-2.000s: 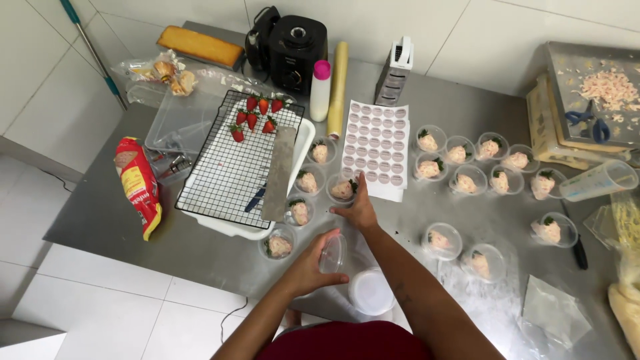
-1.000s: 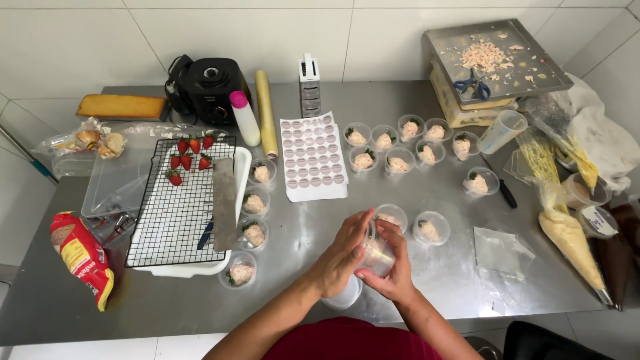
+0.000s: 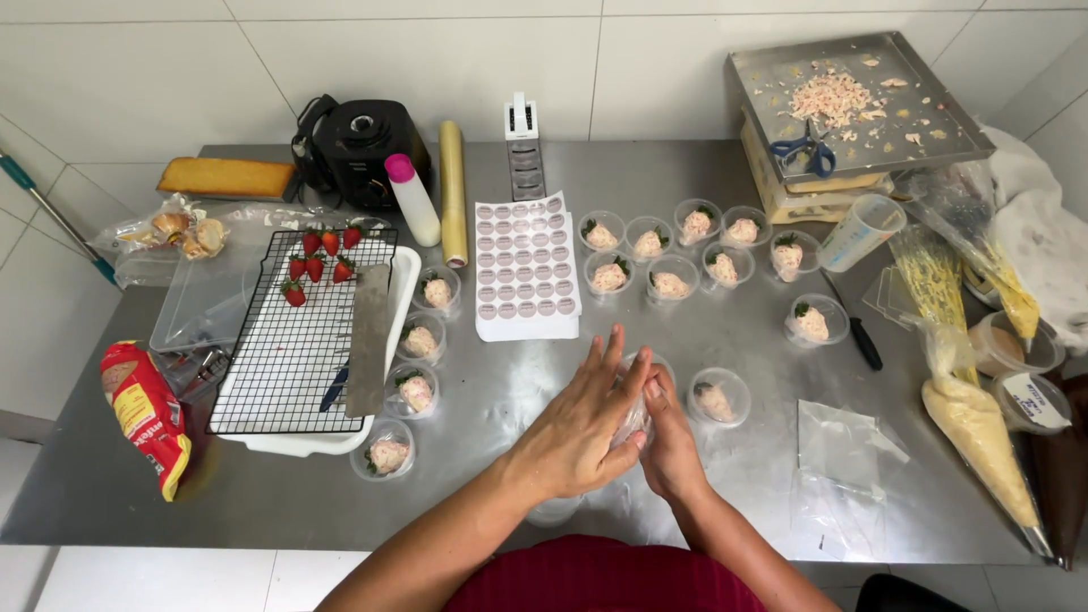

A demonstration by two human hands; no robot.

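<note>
Both my hands are closed around a clear plastic cup near the front middle of the steel table. My left hand presses over its side and top with fingers extended; my right hand grips it from the right. The cup's contents are mostly hidden. Just right of my hands stands an open cup holding a coated strawberry. Another clear cup or lid lies partly hidden under my left forearm. Beyond my hands is a sheet of round stickers. Several cups with coated strawberries stand to its right.
At left, a black wire rack over a white tray bears strawberries and a metal scraper. Several filled cups line its right side. A knife, plastic film and piping bags lie right; scissors rest on a raised metal tray.
Two seconds ago my hands were apart, the right at a filled cup beside the sticker sheet, the left at a clear piece. They have since come together around one cup. The view has shifted.
</note>
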